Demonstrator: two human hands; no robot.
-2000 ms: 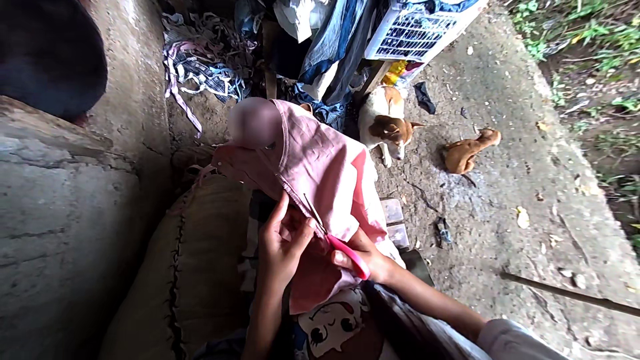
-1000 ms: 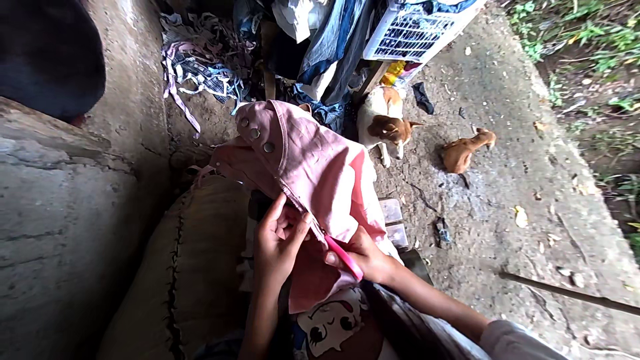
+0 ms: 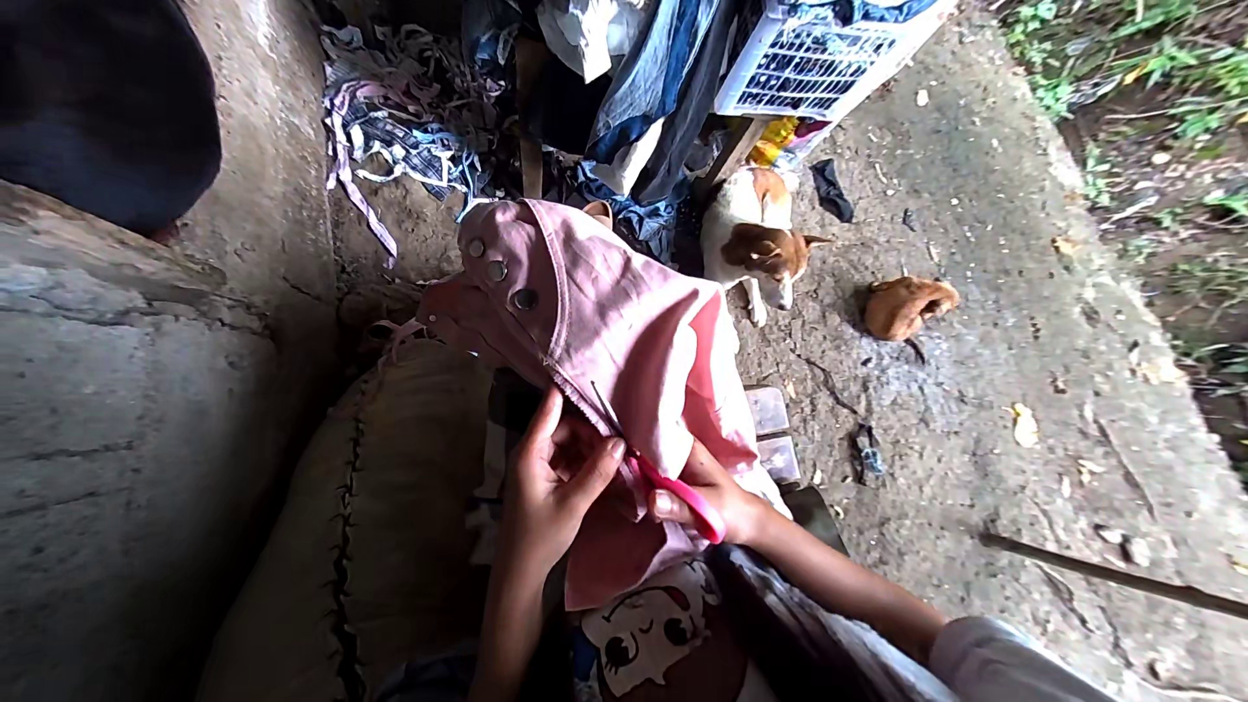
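Note:
A pink cloth garment (image 3: 624,302) with several round metal snaps near its upper left end lies across my lap. My left hand (image 3: 565,478) pinches its seamed edge between thumb and fingers. Just right of it, my right hand (image 3: 712,497) holds scissors with pink handles (image 3: 690,499); their thin blades lie along the seam, pointing up and left. How far the blades are apart is hard to tell. Part of the cloth hangs below my hands, over a printed cartoon face (image 3: 648,634) on other fabric.
A stitched sack (image 3: 390,526) stands left, beside a concrete wall (image 3: 127,419). Cloth strips (image 3: 409,146) and a white plastic crate (image 3: 829,58) are at the top. A white and brown dog (image 3: 760,239) and a curled brown animal (image 3: 907,305) lie on the ground, right; a stick (image 3: 1111,575) is lower right.
The head of the curled brown animal, raised in the earlier frames, is now tucked toward its body. My hands stay at nearly the same place on the seam.

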